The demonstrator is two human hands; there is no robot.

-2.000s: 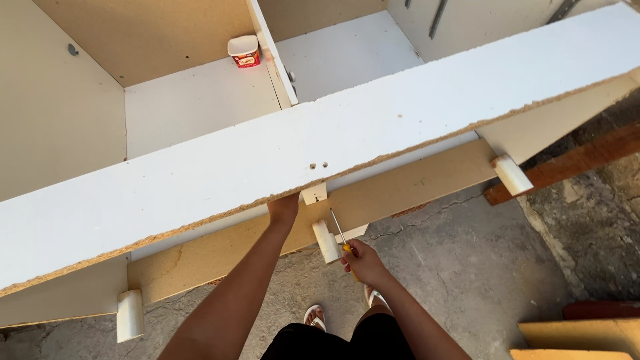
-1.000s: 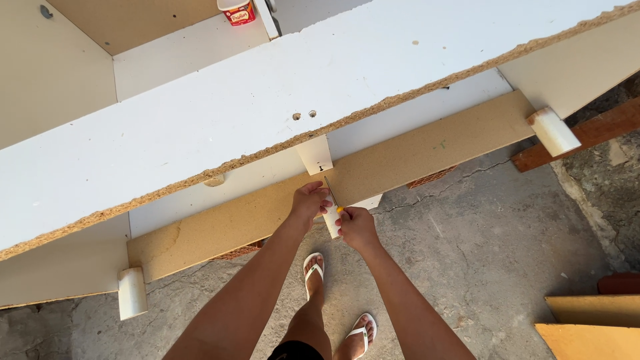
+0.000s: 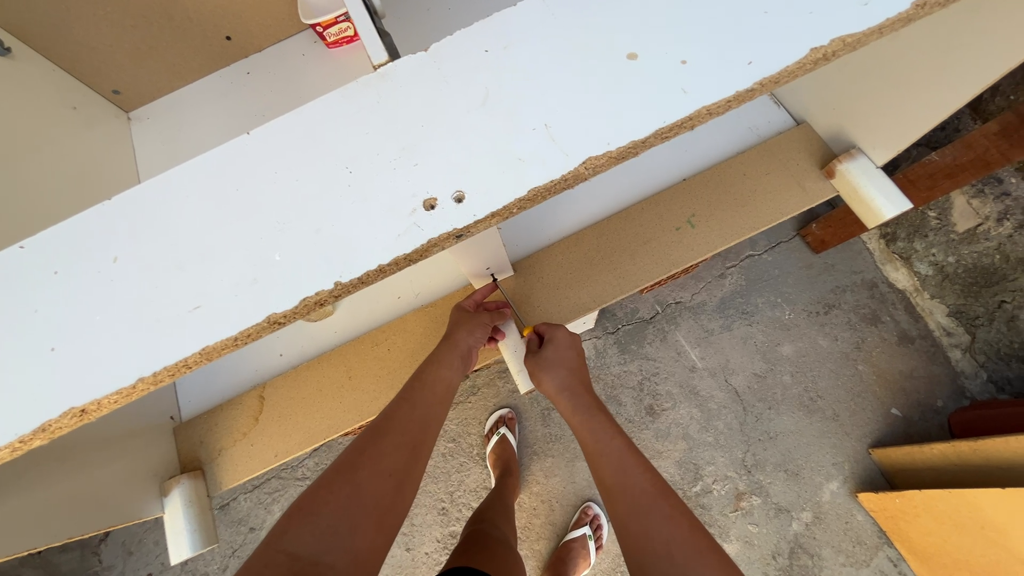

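Observation:
My right hand (image 3: 556, 356) grips the yellow handle of a screwdriver (image 3: 512, 306). The shaft slants up and left, and its tip meets a dark screw (image 3: 494, 278) at the lower edge of a small white block (image 3: 484, 256). My left hand (image 3: 478, 324) is beside the tip, its index finger against the block near the screw and its other fingers curled by the shaft; whether they pinch anything I cannot tell. Just below the hands a white cylindrical leg (image 3: 515, 360) juts from a bare fibreboard strip (image 3: 672, 220) of the white particleboard cabinet (image 3: 336, 200).
Two more white legs (image 3: 868, 188) (image 3: 190, 516) stick out near the strip's ends. A red and white tub (image 3: 330, 24) sits inside the cabinet. A reddish wooden plank (image 3: 960, 172) lies at right, with loose boards (image 3: 952, 520) lower right. My sandalled feet stand on cracked concrete (image 3: 688, 416).
My left hand has come out from behind the cabinet's front panel to beside the screwdriver. The screwdriver tip, apart from the block two seconds ago, now meets the screw. The view has shifted.

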